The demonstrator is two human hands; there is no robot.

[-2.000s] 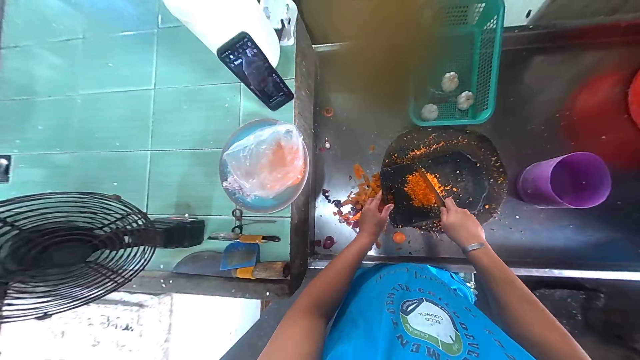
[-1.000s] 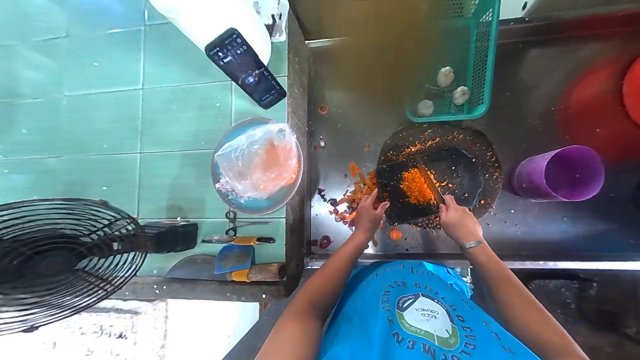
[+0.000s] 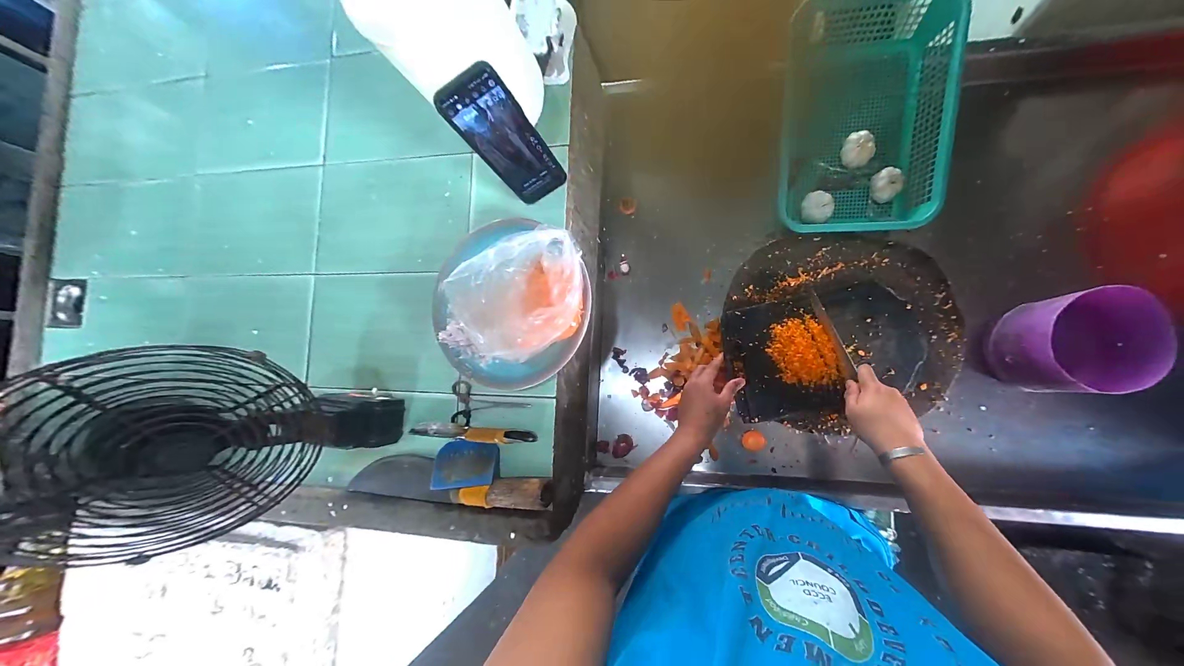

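Observation:
My right hand is closed on the handle of a knife, whose blade lies along the right side of a heap of finely chopped orange vegetable, probably carrot. The heap rests on a thin black board, which lies on a round dark chopping block strewn with orange bits. My left hand is at the board's left edge, fingers on or beside it; whether it grips the edge is hard to tell. Orange and dark red peelings lie just left of the board. A round orange piece lies below it.
A green plastic basket with garlic bulbs stands behind the block, a purple plastic cup to its right. On the tiled counter are a plate with a plastic bag, a phone, scissors, a cleaver and a black fan.
The knife has moved from over the orange heap to its right side, with my right hand still on it. My left hand stays by the board's left edge.

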